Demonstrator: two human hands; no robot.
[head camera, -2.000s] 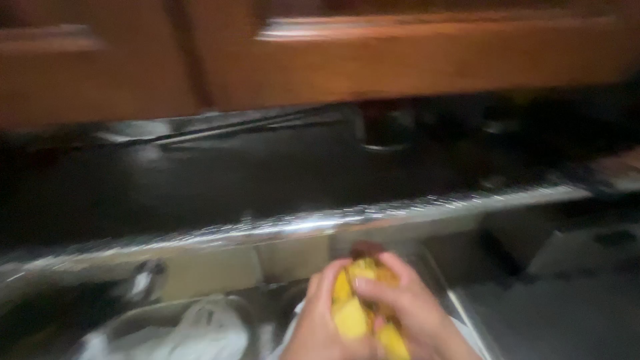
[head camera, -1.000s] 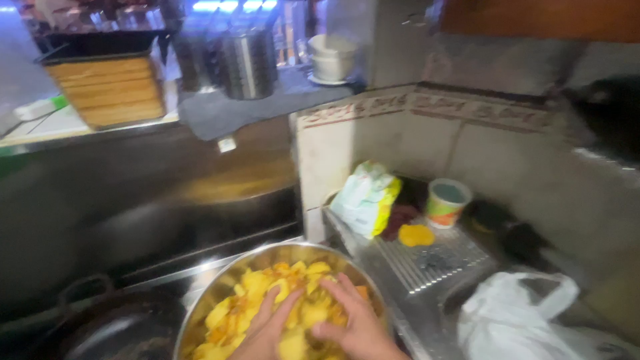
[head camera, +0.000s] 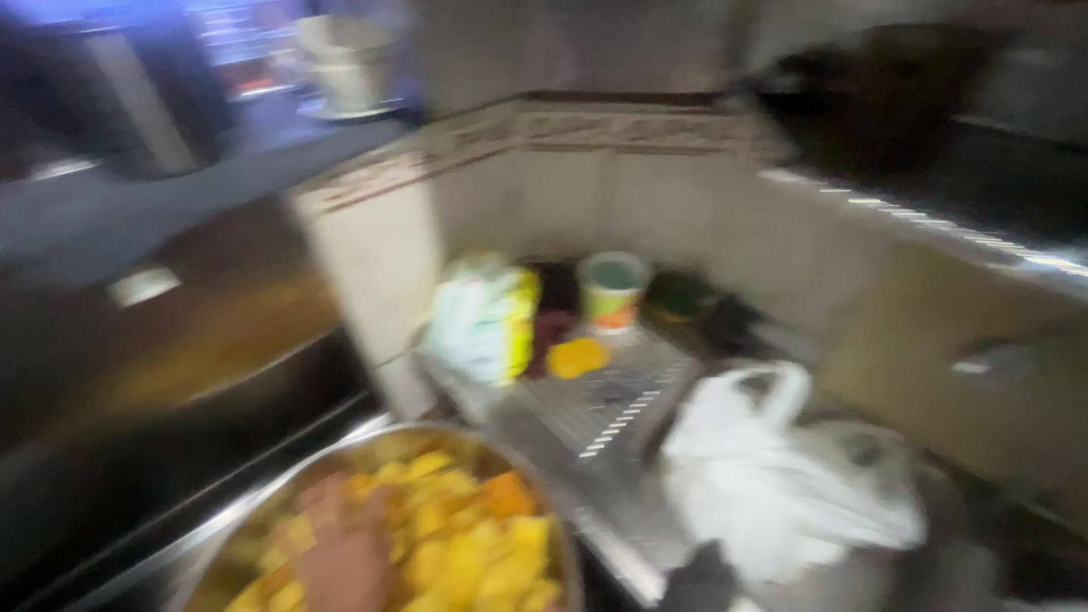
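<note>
A large round metal bowl (head camera: 568, 544) filled with yellow and orange cut pieces (head camera: 463, 544) stands at the bottom of the view. My left hand (head camera: 344, 548) lies over the pieces in the left part of the bowl, back of the hand up. Its fingers look spread among the pieces, though blur hides their tips, and no piece is plainly gripped. My right hand cannot be made out.
Right of the bowl is a metal sink drainboard (head camera: 552, 425) with a yellow sponge-like item (head camera: 578, 357), a green-white-yellow packet (head camera: 484, 323) and a plastic tub (head camera: 614, 293). A white plastic bag (head camera: 765, 476) lies at right. A raised ledge (head camera: 255, 183) holds a pale pot (head camera: 347, 68).
The view has swung to the right. A second ago both hands were over the pieces in the bowl; now only the left one shows there.
</note>
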